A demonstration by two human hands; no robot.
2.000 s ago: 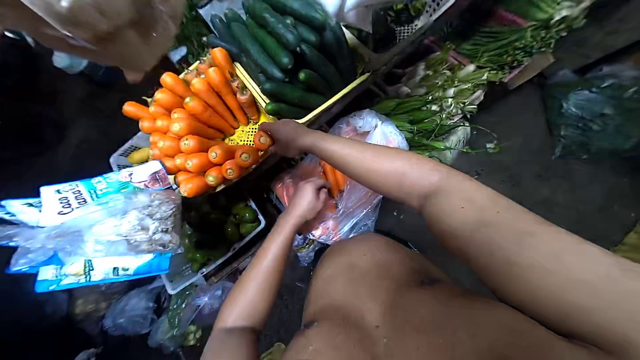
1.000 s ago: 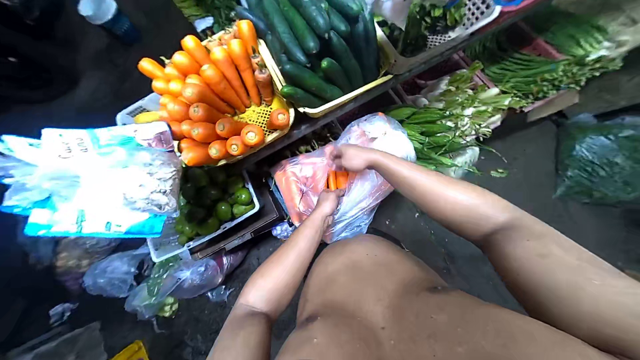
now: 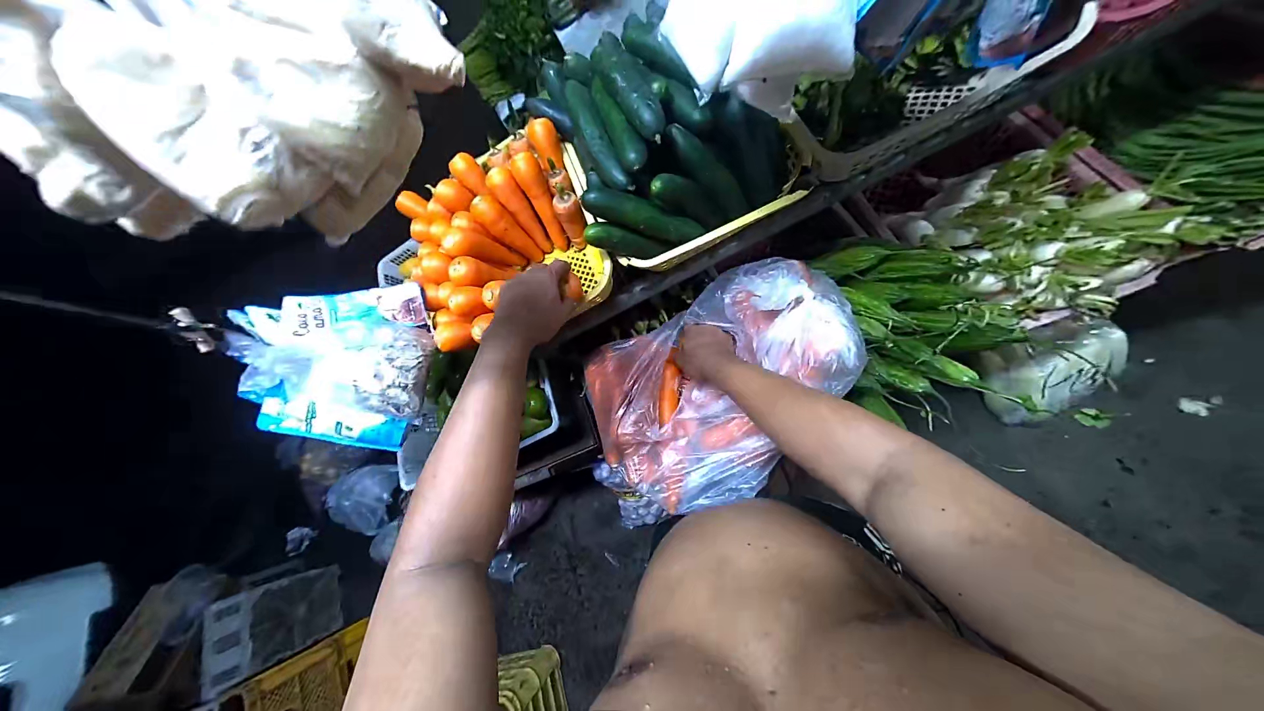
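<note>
My left hand point(image 3: 534, 304) is at the front of the yellow plastic basket point(image 3: 585, 274), its fingers around a carrot whose orange end shows beside them. Carrots point(image 3: 502, 212) stand fanned in several rows in that basket, and part of its perforated bottom shows. My right hand point(image 3: 705, 353) reaches into the mouth of a clear plastic bag point(image 3: 780, 316) filled with carrots. One carrot point(image 3: 670, 390) lies beside its fingers in the bag's opening; the fingertips are hidden, so its grip cannot be made out.
Cucumbers point(image 3: 632, 118) fill the basket behind the bag. Leafy green vegetables point(image 3: 899, 316) lie right of it. A crate of green fruit point(image 3: 536, 405) sits below the carrot basket. Packs of plastic bags point(image 3: 336, 365) hang at left, and white bundled bags point(image 3: 237, 109) hang above. A yellow crate point(image 3: 306, 676) stands at lower left.
My left hand has moved from the plastic bag up to the carrot basket. My right hand remains at the bag. The view has shifted, bringing the white hanging bags in at upper left.
</note>
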